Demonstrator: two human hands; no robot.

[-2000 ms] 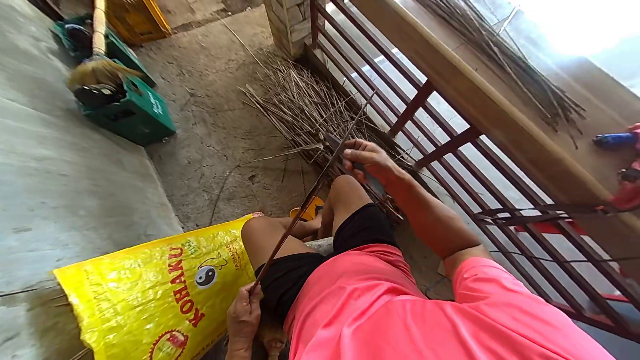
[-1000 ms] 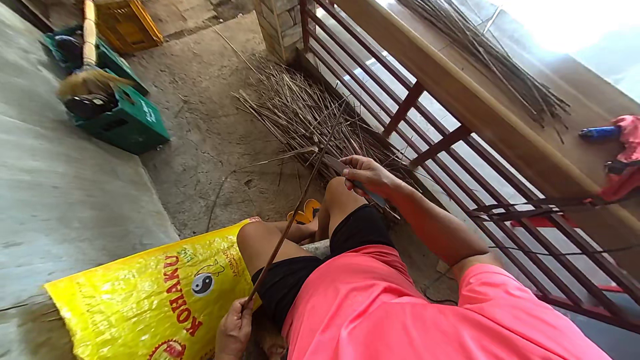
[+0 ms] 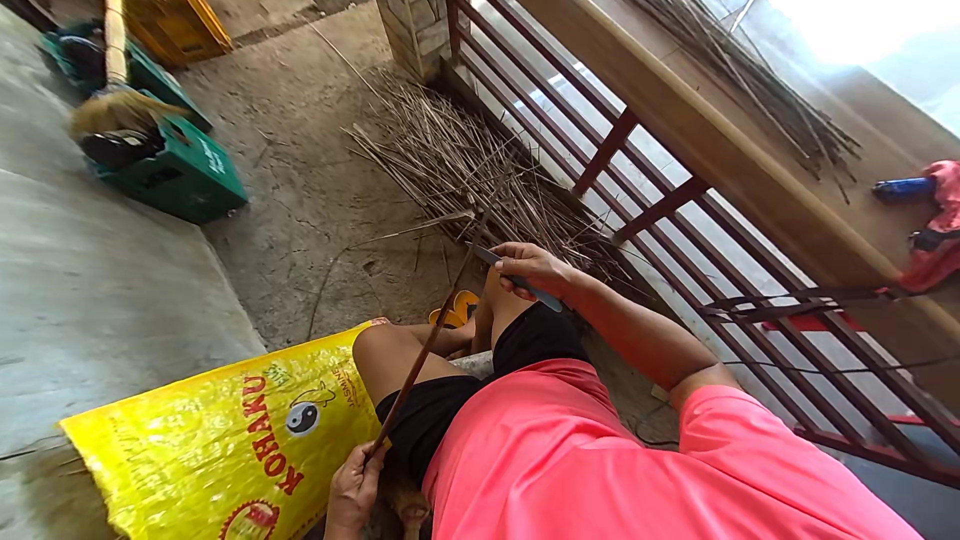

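A long thin brown stick (image 3: pixel 420 358) slants across my lap, its lower end gripped in my left hand (image 3: pixel 356 484) beside the yellow sack. My right hand (image 3: pixel 536 271) is closed around the handle of a knife (image 3: pixel 484 255), whose dark blade reaches left to the stick's upper part. Whether blade and stick touch I cannot tell. Beyond my knees, a heap of thin dry sticks (image 3: pixel 465 157) lies on the floor along the railing. The yellow woven sack (image 3: pixel 210 435) is spread at my left thigh.
Green plastic crates (image 3: pixel 180 176) with a broom (image 3: pixel 116 52) stand at the left wall, an orange crate (image 3: pixel 176 30) behind them. A slatted railing (image 3: pixel 667 206) runs along the right. More sticks (image 3: pixel 757 82) and a blue object (image 3: pixel 900 189) rest on the ledge.
The knife in my right hand shows more plainly than before, its blade now pointing left toward the stick. My left hand still holds the stick's lower end.
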